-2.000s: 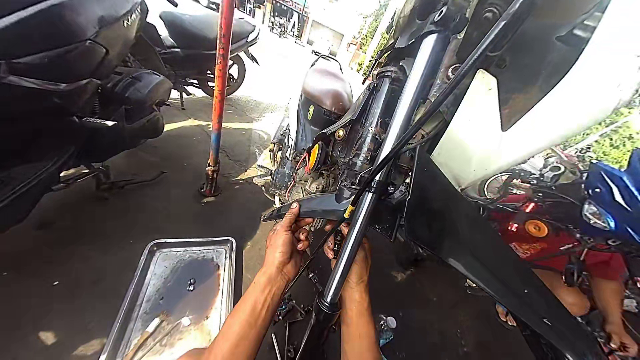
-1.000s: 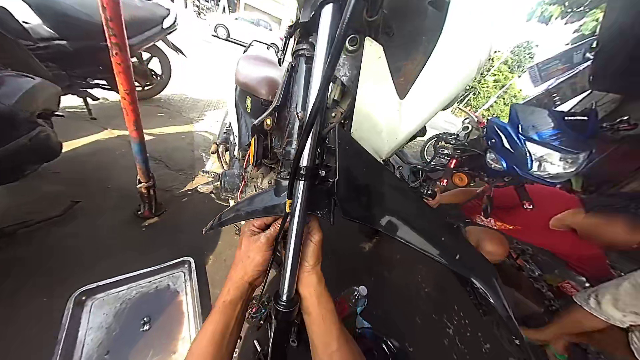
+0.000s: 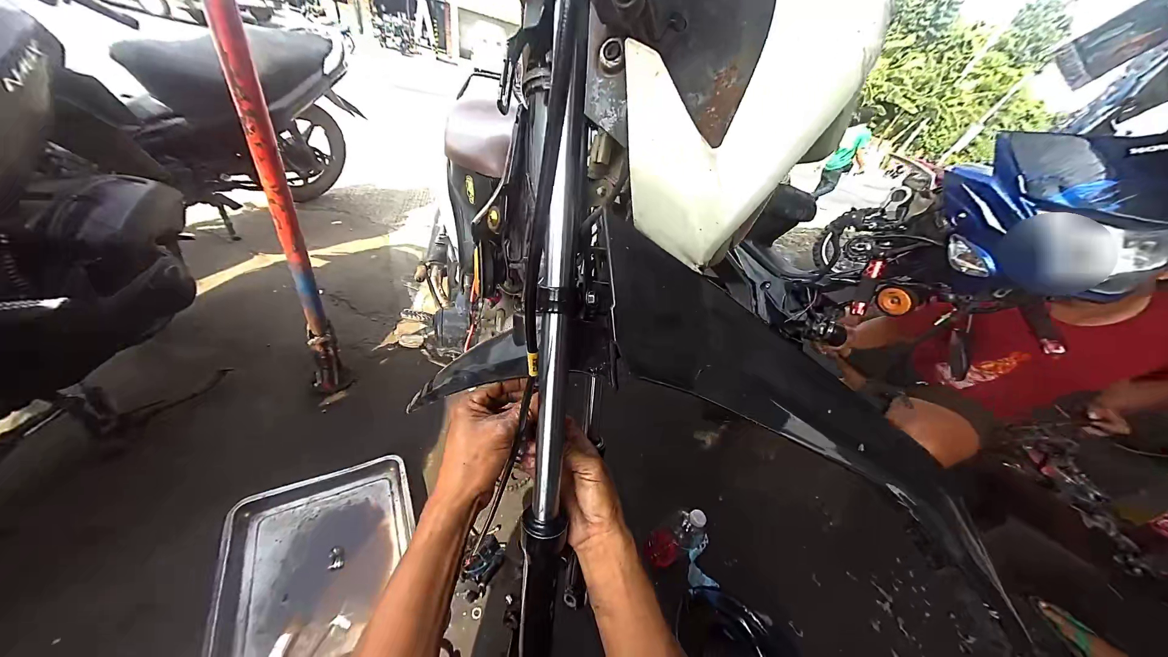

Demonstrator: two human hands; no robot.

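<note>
A motorcycle's chrome fork tube [image 3: 553, 401] runs down the middle of the view into a black lower fork leg [image 3: 542, 584]. My left hand [image 3: 484, 433] is just left of the tube, its fingers curled under the black plastic fender [image 3: 488, 363]. My right hand [image 3: 589, 488] is right of the tube, with its fingers reaching behind it. The fingertips of both hands meet behind the tube, and whatever lies between them is hidden. A black cable [image 3: 531, 338] with a yellow band passes in front of my left fingers.
A metal tray [image 3: 239, 547] with dark liquid and small parts lies on the ground at lower left. A red post [image 3: 265, 155] stands behind it. A bottle [image 3: 692, 525] is right of my hands. At right, a person in a red shirt [image 3: 1004, 351] sits near a blue motorcycle [image 3: 1031, 210].
The view has shifted and turned, so the fork tube now looks nearly upright. Both hands stay by the tube under the fender; my left hand's raised fingers are now curled in.
</note>
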